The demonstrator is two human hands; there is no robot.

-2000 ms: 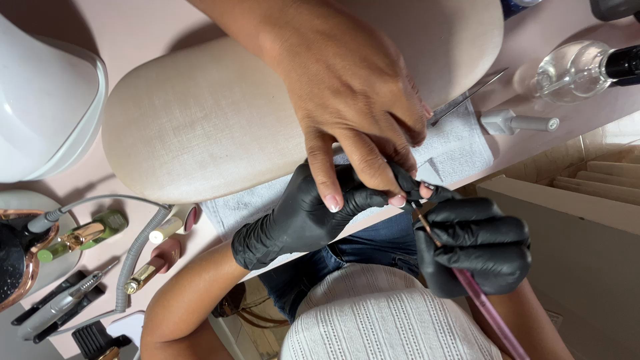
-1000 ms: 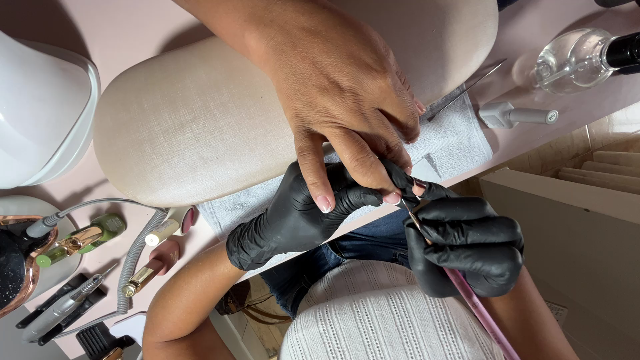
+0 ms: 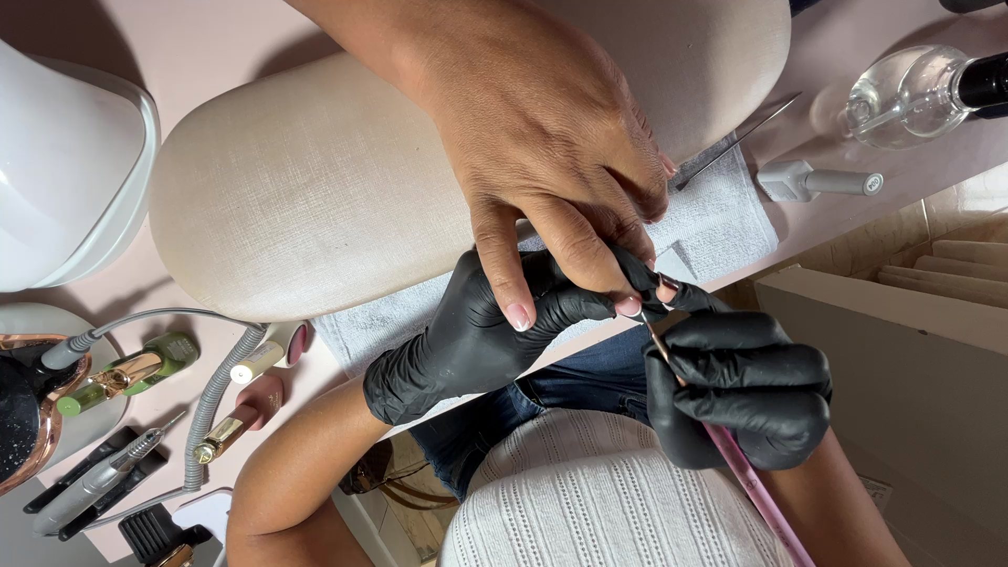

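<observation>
My left hand (image 3: 488, 323), in a black glove, grips a finger of another person's hand (image 3: 543, 134), which reaches down from the top. In my right hand (image 3: 740, 386), also black-gloved, is a fine brush with a pink handle (image 3: 756, 492). Its tip touches or nearly touches a fingertip whose nail (image 3: 628, 305) has a white edge. My right index finger lies beside another of the person's fingertips, where a dark band shows. Another nail with a white edge (image 3: 518, 316) rests over my left glove. Part of the gripped finger is hidden by my glove.
A beige padded armrest (image 3: 307, 181) crosses the table over a pale towel (image 3: 732, 228). A thin metal tool (image 3: 740, 140), a grey polish bottle (image 3: 819, 181) and a clear pump bottle (image 3: 906, 98) sit right. Polish bottles (image 3: 169, 358), a corded nail drill (image 3: 94, 484) and a white device (image 3: 63, 165) stand left.
</observation>
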